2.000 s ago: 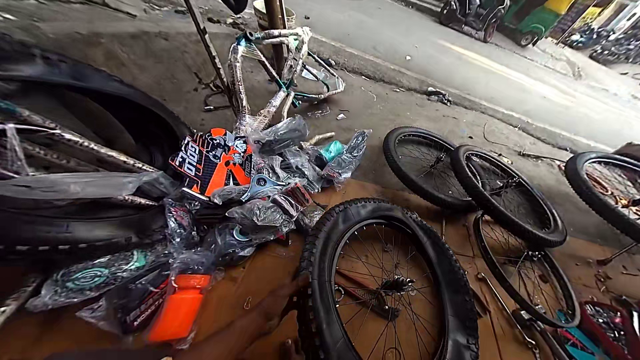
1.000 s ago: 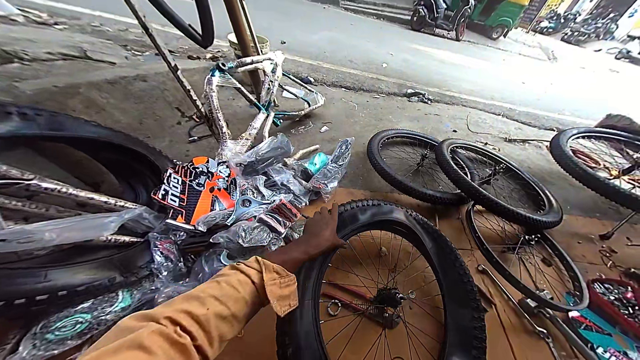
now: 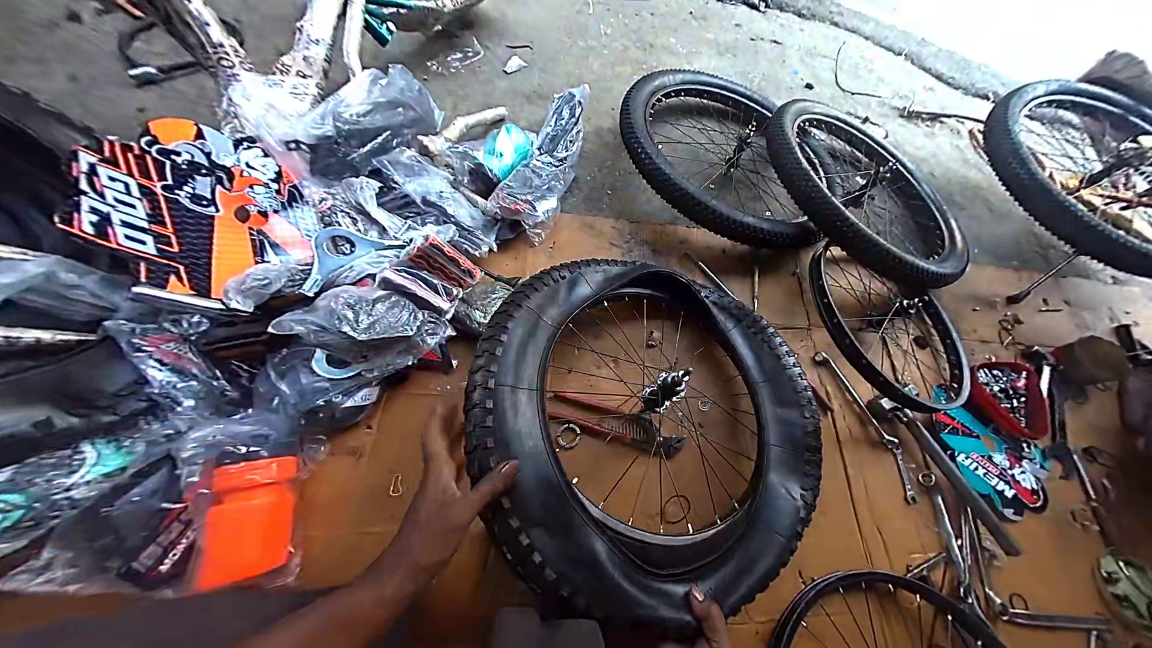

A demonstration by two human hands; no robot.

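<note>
A wide knobby bicycle tyre [image 3: 513, 378] with a black inner tube [image 3: 558, 504] bulging out along its inner side lies around a spoked wheel rim [image 3: 666, 538]. The rim's hub [image 3: 666, 391] shows in the middle, and red-handled pliers or a similar tool [image 3: 621, 427] lie beneath the spokes. My left hand [image 3: 450, 499] rests against the tyre's left side, thumb on the tread and fingers spread along its outer edge. At the near edge, my right hand [image 3: 709, 621] touches the tube; only a finger or two show, the rest is out of frame.
Plastic-wrapped bicycle parts [image 3: 360, 324] and an orange plastic part [image 3: 245, 522] crowd the left. Two tyred wheels [image 3: 711, 216] [image 3: 864, 243] and a bare rim [image 3: 954, 360] lie beyond to the right. Spanners [image 3: 886, 436] and a red tray of small parts [image 3: 1044, 405] lie on the cardboard at right.
My left hand has moved from the tyre's upper left edge to lower on its left side. A finger of my right hand has come into view at the near edge. The view has tilted down closer.
</note>
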